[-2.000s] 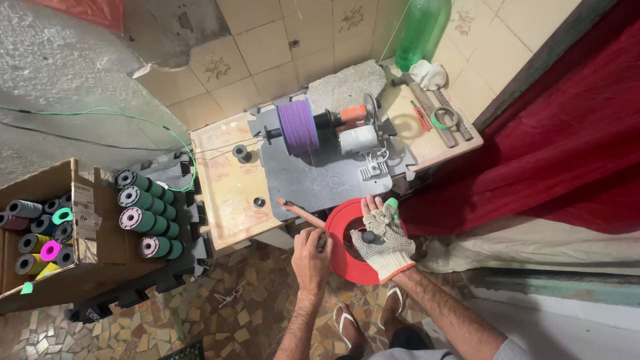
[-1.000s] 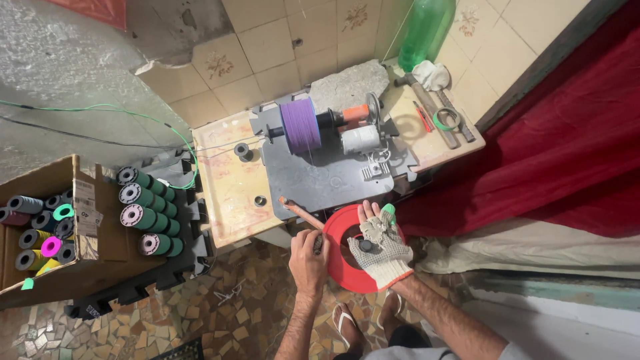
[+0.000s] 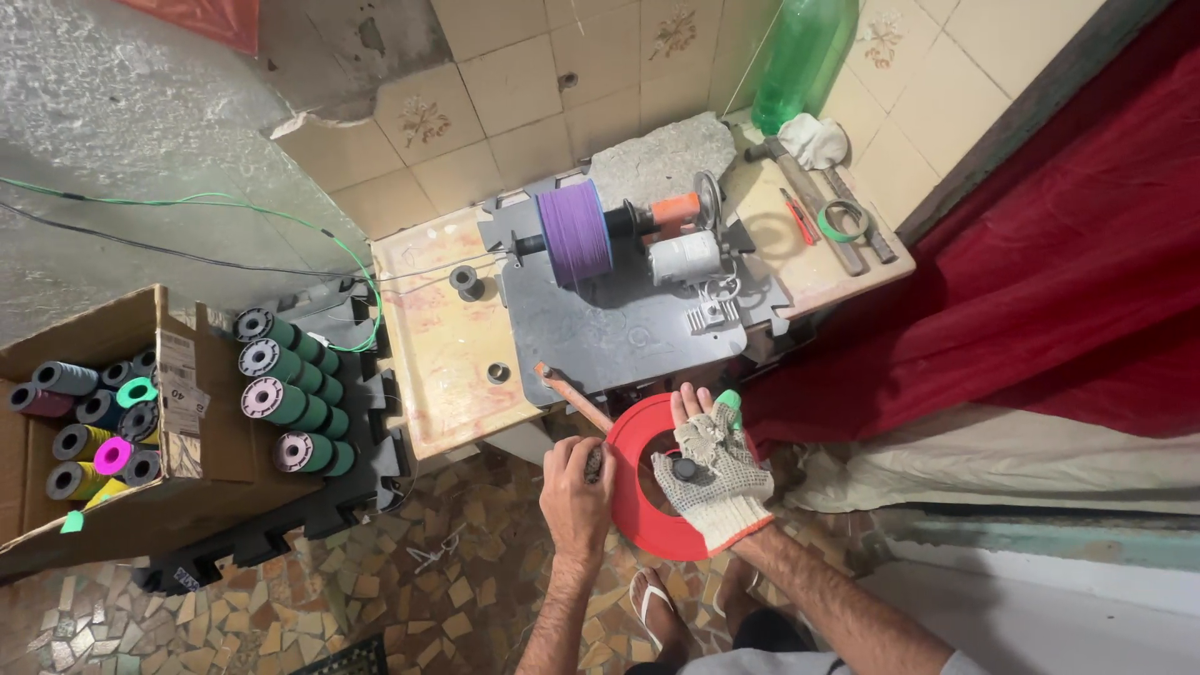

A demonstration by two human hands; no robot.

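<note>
My bare left hand (image 3: 574, 487) is closed around a small dark grey piece, most of which its fingers hide, at the left rim of a red disc (image 3: 637, 516). My right hand (image 3: 717, 469), in a worn fingerless knit glove with green on the thumb, lies over the disc's right side with fingers extended. A small black knob (image 3: 685, 469) shows against its palm; what fixes it there is unclear. An orange-brown arm (image 3: 581, 400) runs from the grey plate (image 3: 609, 337) to the disc. Above, a purple spool (image 3: 574, 232) sits on a black shaft.
A white motor (image 3: 684, 259) stands beside the spool. Two small spools or caps (image 3: 466, 281) are on the bench. Right are a hammer (image 3: 806, 192), a green tape roll (image 3: 842, 220) and a red cutter (image 3: 798, 217). Left, a cardboard box (image 3: 178, 422) of thread spools adjoins stacked green spools (image 3: 281, 401).
</note>
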